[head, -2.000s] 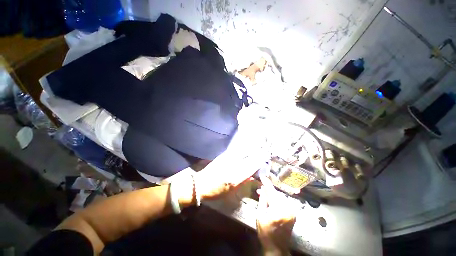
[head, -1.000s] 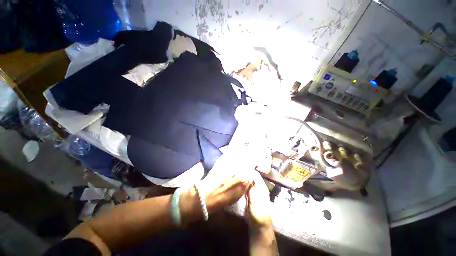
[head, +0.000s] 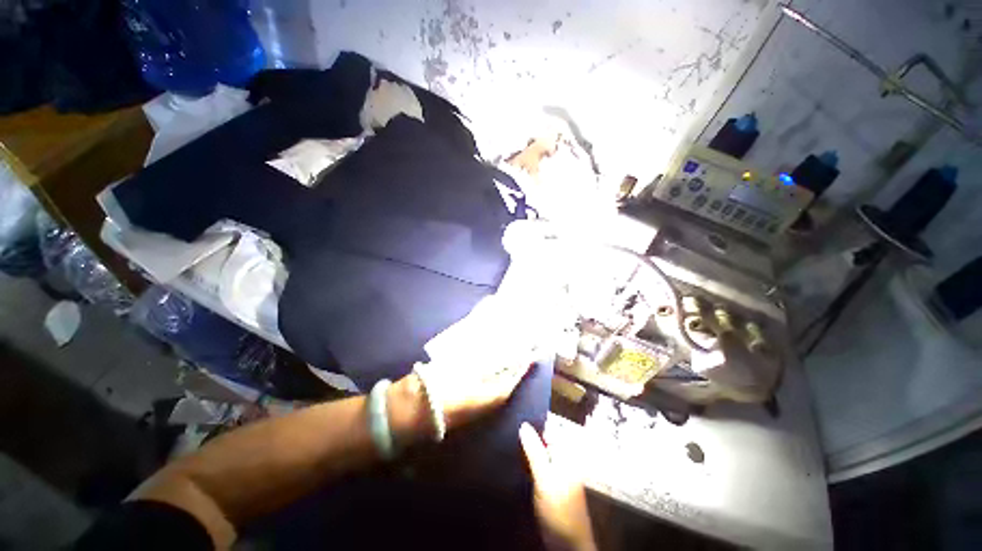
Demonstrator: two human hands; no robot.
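A navy cloth piece (head: pixel 525 407) lies at the front edge of the machine table, between my hands. My left hand (head: pixel 479 393) lies over its upper part, palm down, with the fingertips washed out by glare. My right hand (head: pixel 555 484) is lower, at the piece's right edge, thumb and fingers against the cloth. The sewing machine (head: pixel 700 377) is just right of my hands, with a yellow patch (head: pixel 635 364) near the needle area. The needle area is lost in glare. A large navy bundle (head: pixel 377 248) spreads to the left of the machine.
A cream control panel (head: pixel 732 199) with small lights stands behind the machine. Tension knobs (head: pixel 727 321) are on the machine's right. A navy cone (head: pixel 921 205) sits on the stand at the right. A brown box (head: pixel 92 151) and blue plastic (head: pixel 199 43) are upper left.
My hands were close together by the needle area. My right hand has moved down and apart from my left. The navy piece now shows between them. The small fold on the bundle is gone.
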